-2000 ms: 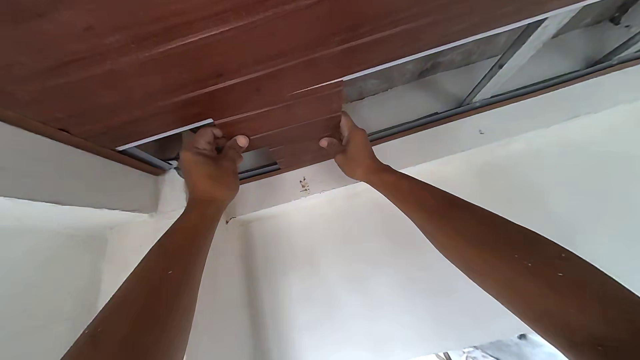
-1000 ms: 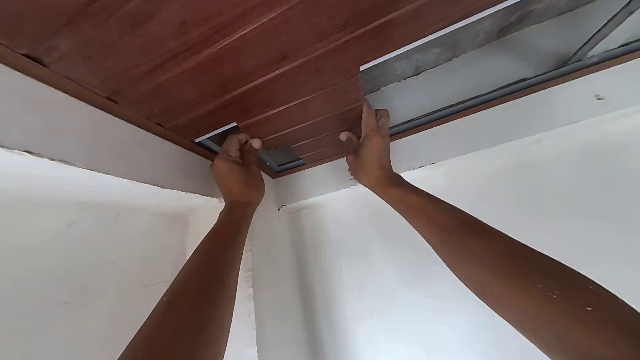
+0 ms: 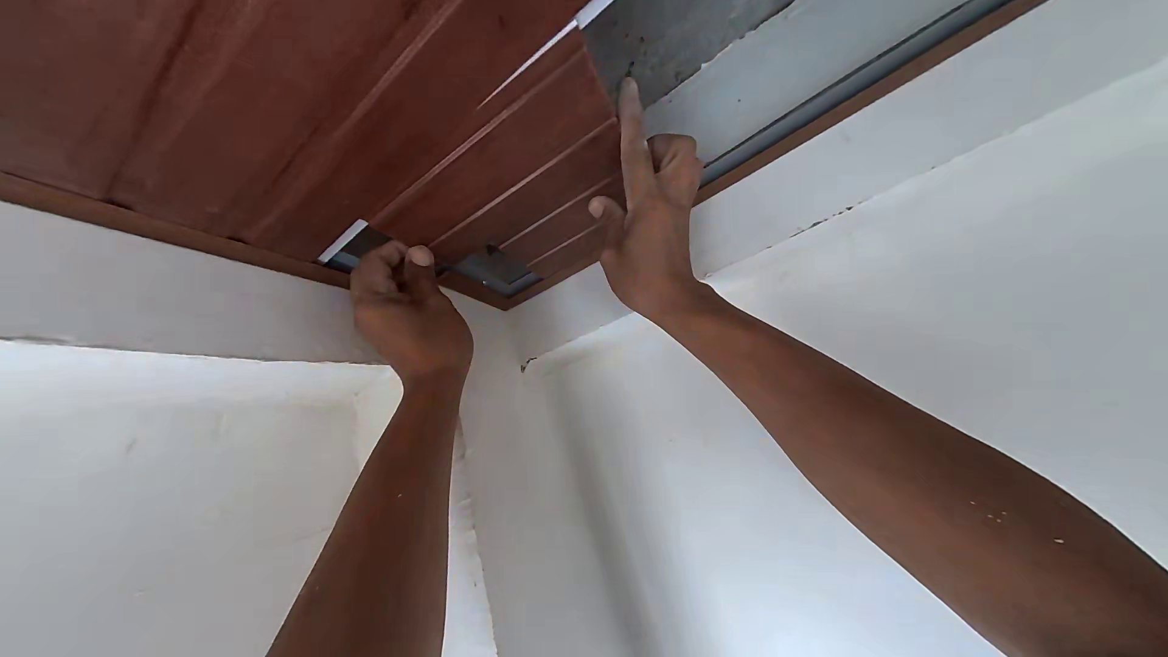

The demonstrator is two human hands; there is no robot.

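Overhead, a reddish-brown ceiling panel piece [image 3: 538, 155] with lengthwise grooves spans from my left hand to my right hand. My left hand [image 3: 411, 306] is at its left end, thumb and curled fingers pinching the edge beside a small gap. Against the panel's right end lies my right hand [image 3: 652, 201], index finger stretched up along the cut edge, thumb on the underside; it presses rather than visibly grips. The wider reddish-brown ceiling [image 3: 228, 109] adjoins the piece, with a white edge [image 3: 538, 59] showing between them. Some fingertips of my left hand are hidden.
A brown edge trim [image 3: 164, 233] follows the walls and meets at the corner. Metal channel [image 3: 858, 87] runs along the right wall trim. The ceiling opening [image 3: 693, 36] shows grey surface above. A white wall [image 3: 821, 301] stands on the right, another white wall [image 3: 182, 474] on the left.
The panel piece now sits closer to the wall corner, and the gap there has narrowed. My right index finger now extends along the panel's end. The view has shifted toward the corner.
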